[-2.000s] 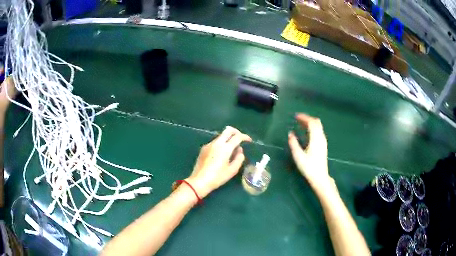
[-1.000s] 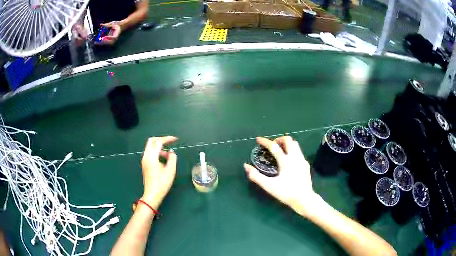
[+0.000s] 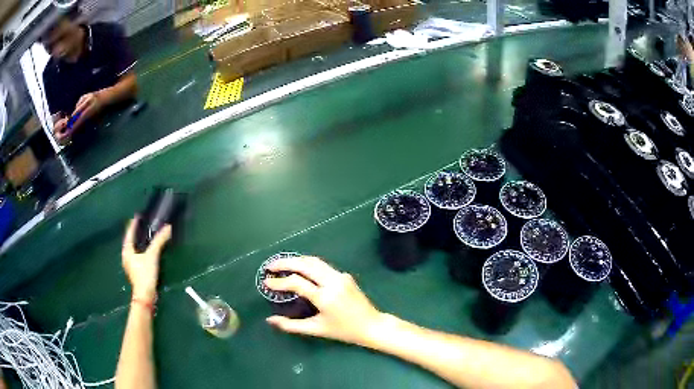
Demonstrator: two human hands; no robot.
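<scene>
A black cylindrical LED unit point(image 3: 280, 278) stands upright on the green worktop near the middle, its patterned top unlit. My right hand point(image 3: 331, 300) is around its top and side, fingers over the rim. My left hand point(image 3: 144, 254) is at the left, its fingers at the near end of another black unit point(image 3: 161, 213), which is blurred; whether the hand grips it is unclear. A small clear bottle point(image 3: 219, 317) with a white stem stands between my hands, leaning in the view.
Several black units point(image 3: 480, 226) stand grouped at right, beside a large dark mass of units point(image 3: 578, 152) with silver tops. White USB cables point(image 3: 38, 353) lie at lower left. The worktop's pale raised edge point(image 3: 281, 90) curves behind. A person point(image 3: 87, 72) sits opposite; brown cartons point(image 3: 304, 34) stand beyond.
The view has turned right. My left hand has moved from beside the bottle to the far black unit. My right hand is still at its unit, which is now nearer the bottle and farther from the group.
</scene>
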